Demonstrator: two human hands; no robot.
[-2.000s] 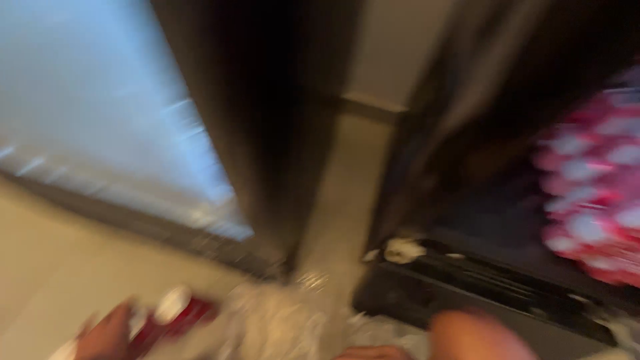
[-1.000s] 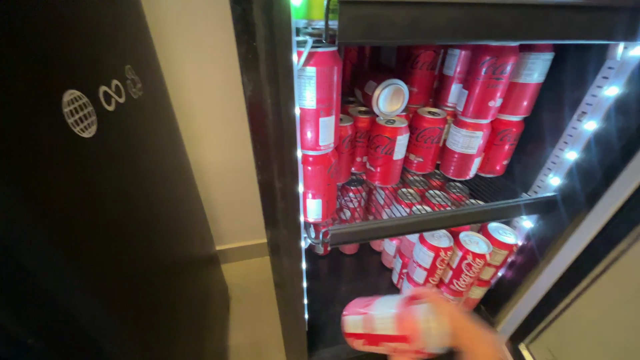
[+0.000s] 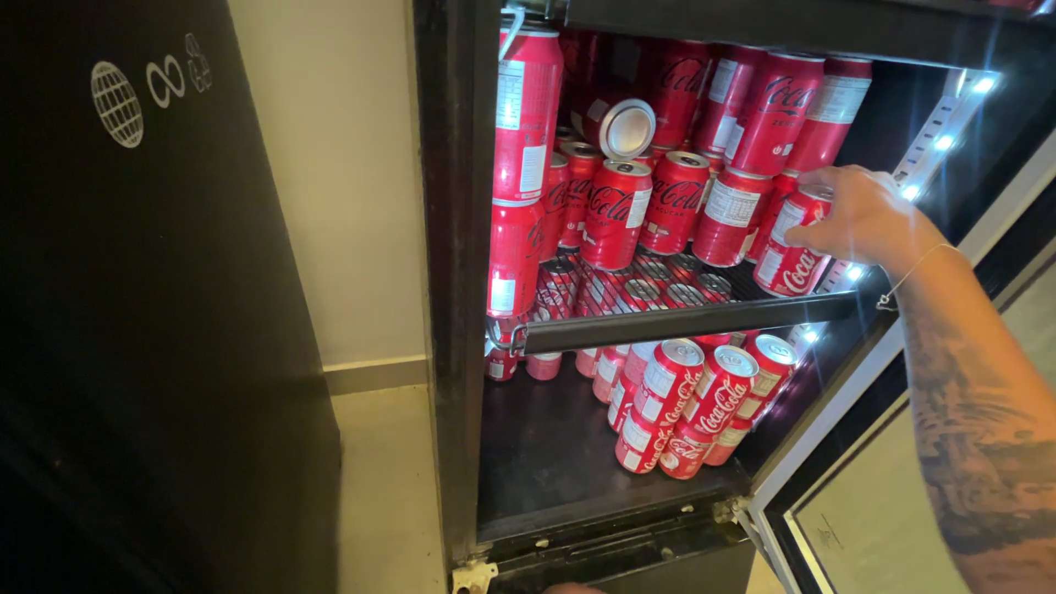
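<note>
My right hand [image 3: 866,210] reaches in from the right and grips the top of a red Coca-Cola can [image 3: 796,239] at the right front of the wire shelf [image 3: 693,322]. Beside it stand upright red cans [image 3: 610,214], some stacked two high. One can [image 3: 625,129] lies on its side on top of others, its base facing out. Below the shelf, more Coca-Cola cans [image 3: 660,404] are stacked on the fridge floor. Of my left hand, only what may be a fingertip [image 3: 575,588] shows at the bottom edge; its hold is hidden.
The display fridge's glass door [image 3: 874,495] stands open at the lower right. An LED strip [image 3: 945,142] runs along the right inner wall. A black panel [image 3: 165,289] stands at the left, with a pale wall [image 3: 330,165] between it and the fridge frame [image 3: 458,289].
The view has swung from the floor area to the fridge. My right hand, low before the fridge with a can a second ago, is now up at the shelf's right front.
</note>
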